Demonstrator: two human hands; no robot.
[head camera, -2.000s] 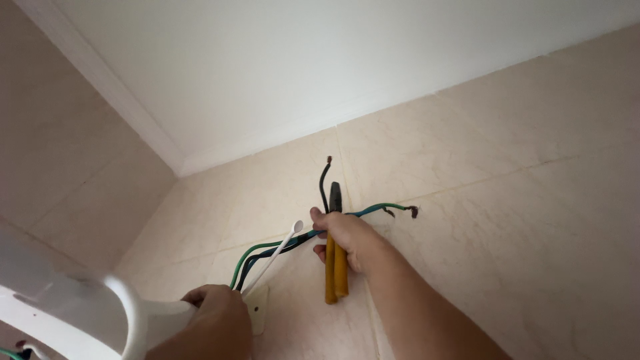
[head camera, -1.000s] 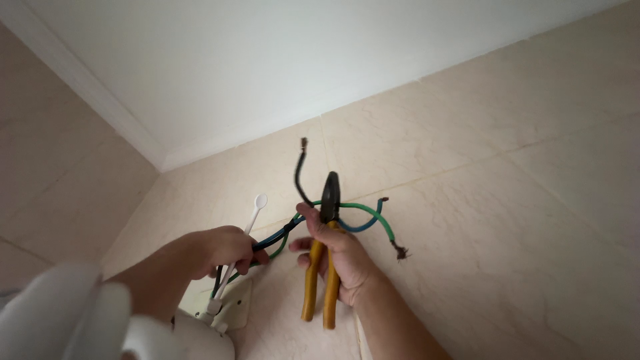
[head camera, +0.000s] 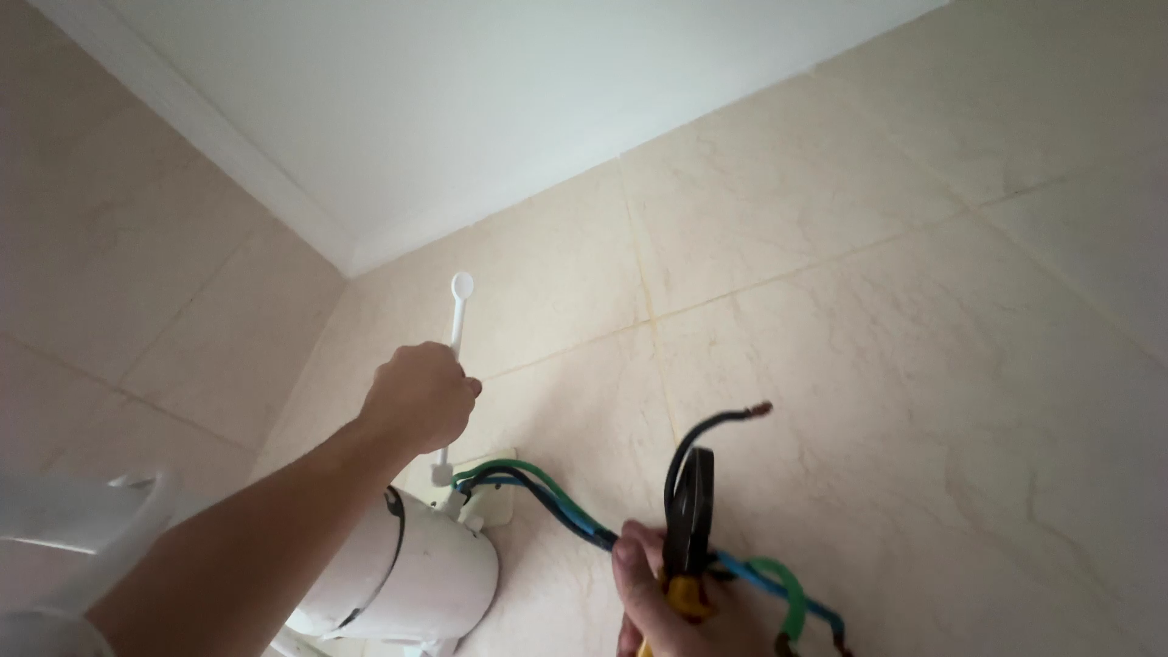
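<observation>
My left hand (head camera: 422, 399) is closed around a thin white plastic rod (head camera: 461, 315) with a round flat end, standing nearly upright beside the wall plate. My right hand (head camera: 652, 584) holds combination pliers (head camera: 691, 511) with dark jaws and yellow handles, together with a bundle of wires. The pliers' jaws point up; the handles are mostly hidden. From the wall plate (head camera: 497, 497) a black wire (head camera: 547, 500), a green wire and a blue wire run to my right hand. Past it, the black wire (head camera: 707, 424) curves up to a bare copper end, while the blue wire (head camera: 812, 607) and green wire (head camera: 792, 593) bend downward.
A white cylindrical fixture (head camera: 429, 570) with a black cord across it is mounted below the plate. A blurred white plastic part (head camera: 82, 529) is close at the lower left. Beige tiled walls (head camera: 821, 347) meet the white ceiling (head camera: 511, 109) above.
My left hand has let go of the wires and now grips the white rod. My right hand, with pliers and wires, sits lower in the view, which has shifted.
</observation>
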